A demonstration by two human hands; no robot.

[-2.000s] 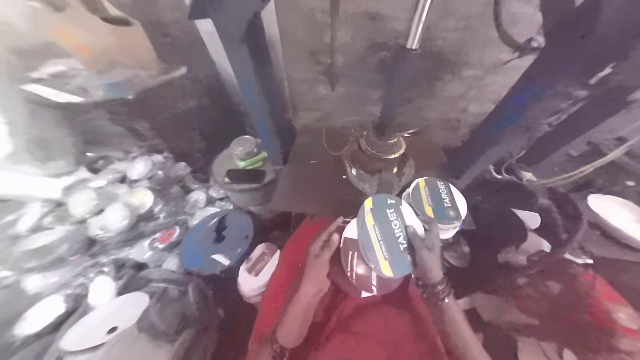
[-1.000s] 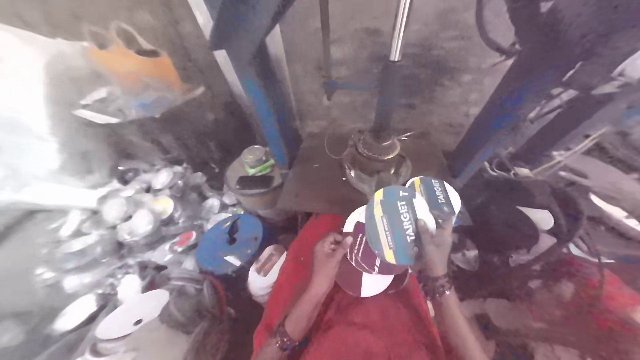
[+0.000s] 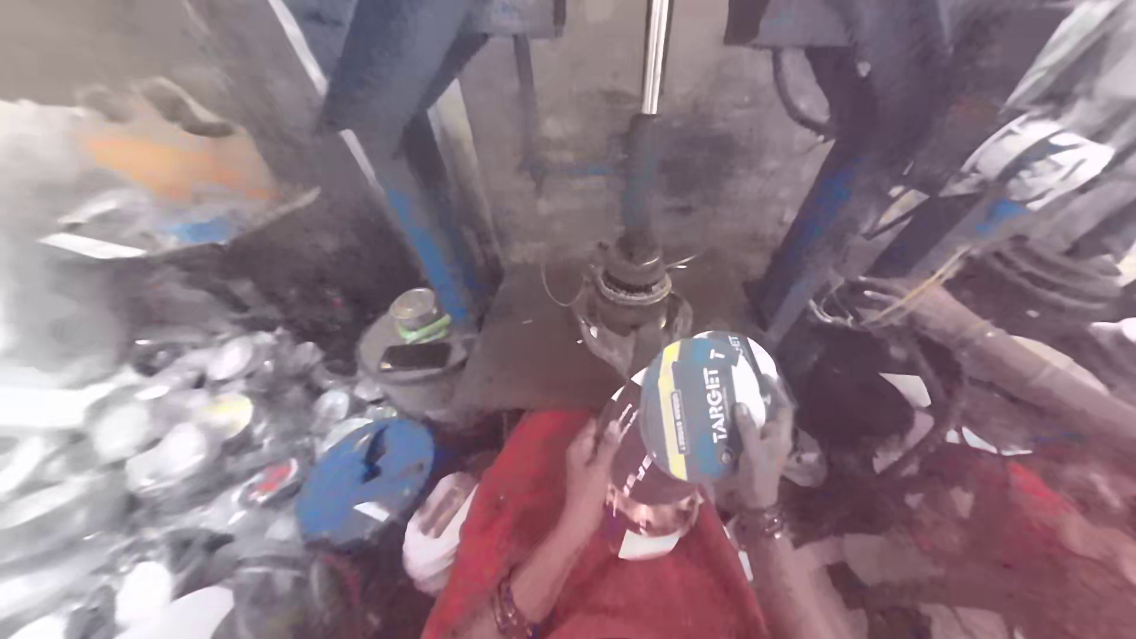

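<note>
My right hand (image 3: 761, 448) grips a round blue-grey printed label disc (image 3: 692, 408) with a yellow stripe, its thumb over the face; a white and blue part shows at its right edge. Behind and below it, a maroon and white printed disc (image 3: 635, 444) lies at a copper-coloured round metal piece (image 3: 657, 513) over my lap. My left hand (image 3: 590, 457) holds the left edge of the maroon disc. Red cloth (image 3: 568, 568) covers my lap. Ahead stands a round metal fixture (image 3: 632, 293) under a vertical rod.
Shiny round metal pieces (image 3: 177, 444) are heaped at left, beside a blue round lid (image 3: 366, 479). A drum (image 3: 413, 382) bears a phone (image 3: 415, 357) and a small container (image 3: 415, 309). Blue machine posts (image 3: 426, 240) flank the fixture. Another person's arm (image 3: 985, 337) reaches in from the right.
The blue-grey disc and my right hand have stayed close to the maroon disc. The second blue-grey disc, earlier separate at the right, is now mostly behind the first. Another person's arm has come into view.
</note>
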